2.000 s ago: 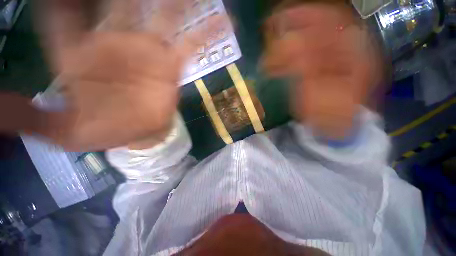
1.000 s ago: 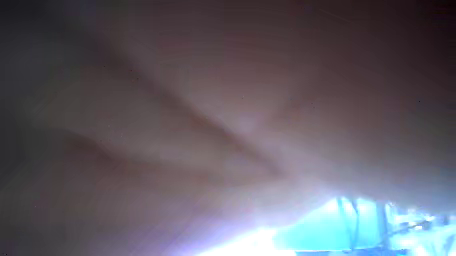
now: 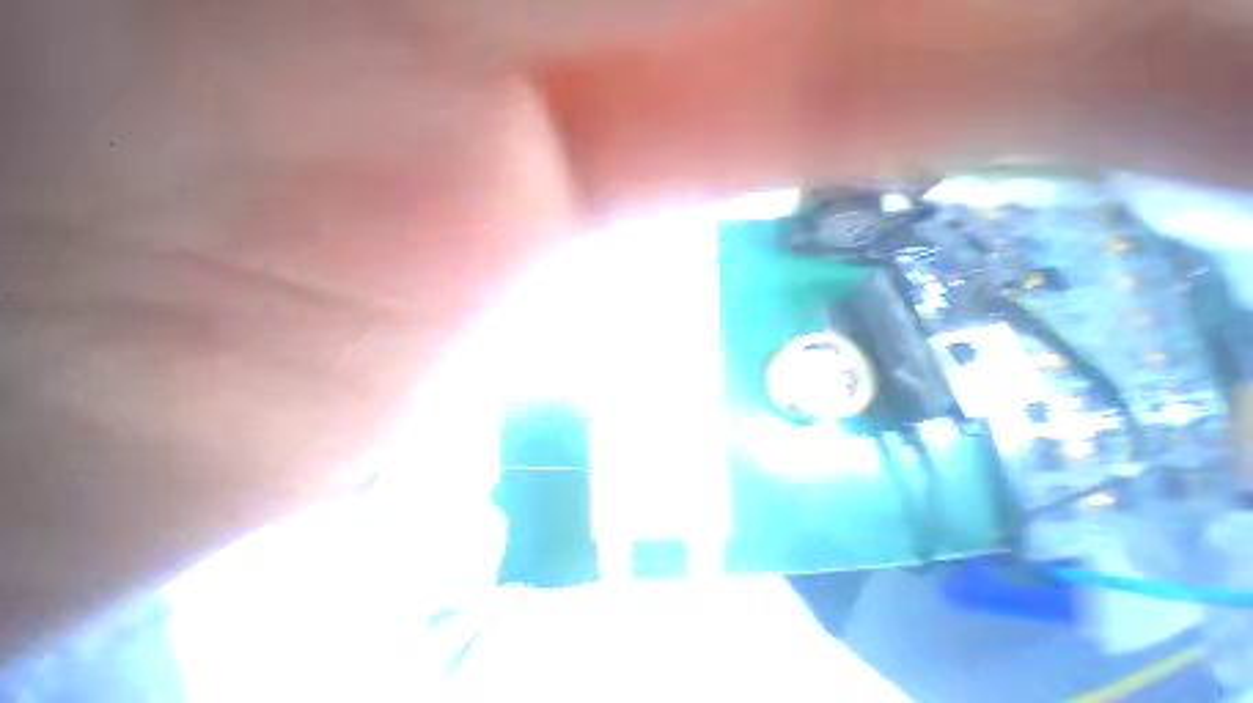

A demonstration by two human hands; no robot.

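Note:
Blurred skin very close to the lens covers the left side and top. The large part at the left looks like my left hand (image 3: 247, 275). A redder part runs along the top; whether it is my right hand or the same hand I cannot tell. Finger positions and anything held cannot be made out. Below, the green bench surface (image 3: 852, 515) shows beside a glaring white, overexposed area. A round tip cleaner (image 3: 820, 378) with a pale rim stands on the green surface. No soldering iron, assembly or pad can be made out.
Shiny plastic trays of parts (image 3: 1147, 295) lie at the right, blurred. Dark cables (image 3: 1086, 364) run among them and beside the cleaner. A light blue cable (image 3: 1161, 588) crosses the lower right. A yellow floor line (image 3: 1134, 680) shows at the bottom right.
Two seconds ago both hands were raised over the pad and tray. One second ago skin covered nearly the whole view. Now the lower right is uncovered, showing the bench and cleaner, strongly overexposed.

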